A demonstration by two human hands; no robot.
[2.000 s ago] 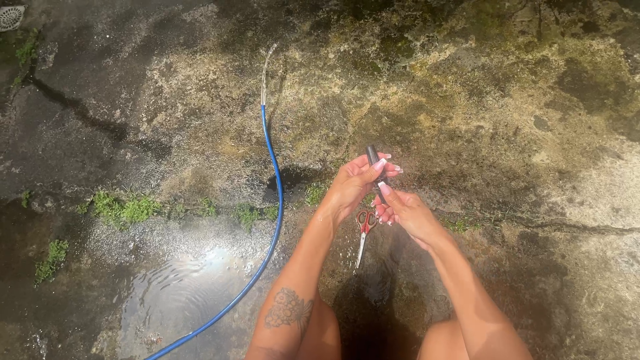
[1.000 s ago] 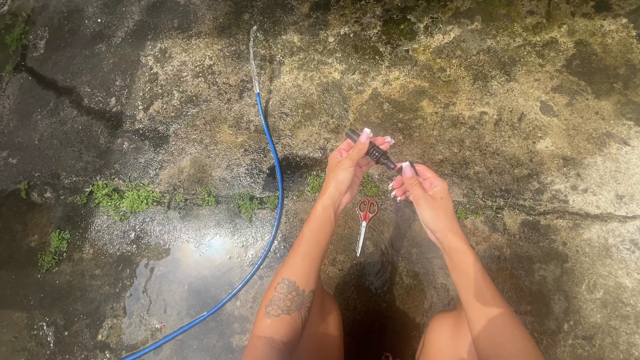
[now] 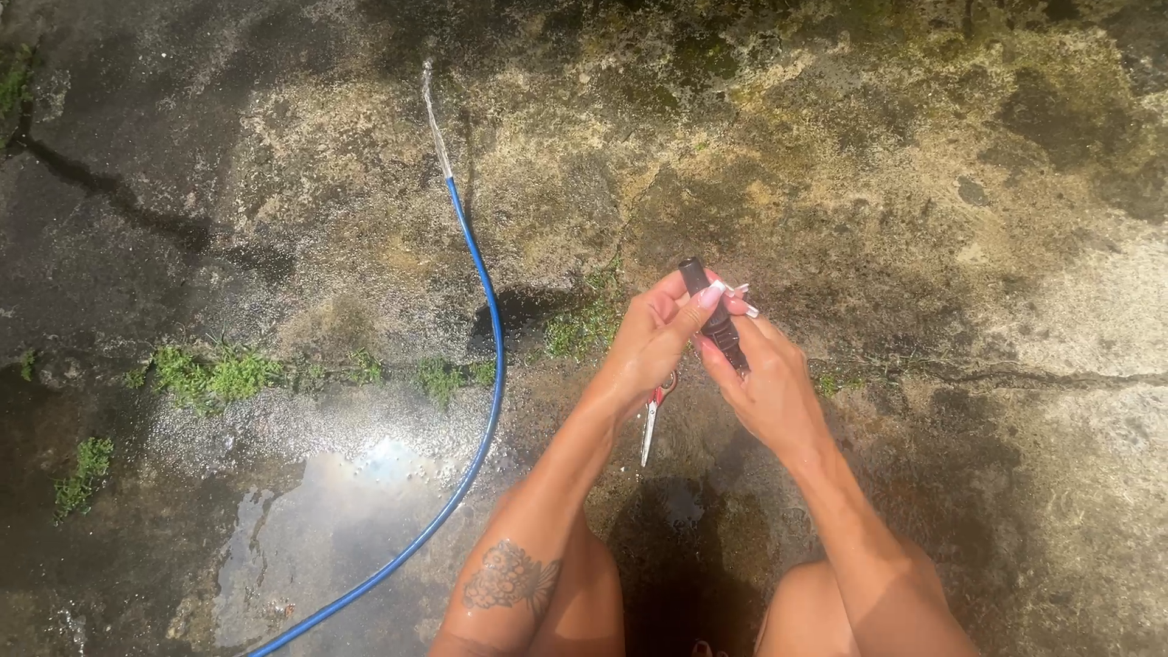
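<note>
Between my hands is a dark plastic hose nozzle or connector (image 3: 721,330), tilted, its narrower tube end up and to the left. My left hand (image 3: 652,338) pinches it near that upper end with thumb and fingers. Around its wider, ridged lower part, my right hand (image 3: 771,383) has its thumb and fingers closed. Below my hands a pair of scissors (image 3: 650,429) with red handles lies on the ground, the handles partly hidden by my left hand. To the left a blue garden hose (image 3: 497,365) curves over the concrete, with water spurting from its upper end.
Wet, stained concrete (image 3: 867,228) surrounds everything. A puddle (image 3: 338,511) lies under the hose at lower left. Small green weeds (image 3: 219,374) grow along a crack that runs across the ground. My bare knees are at the bottom edge.
My right hand has moved up and left from the fitting's lower tip and now wraps its wider part. The fitting has turned to a steeper angle than one second ago.
</note>
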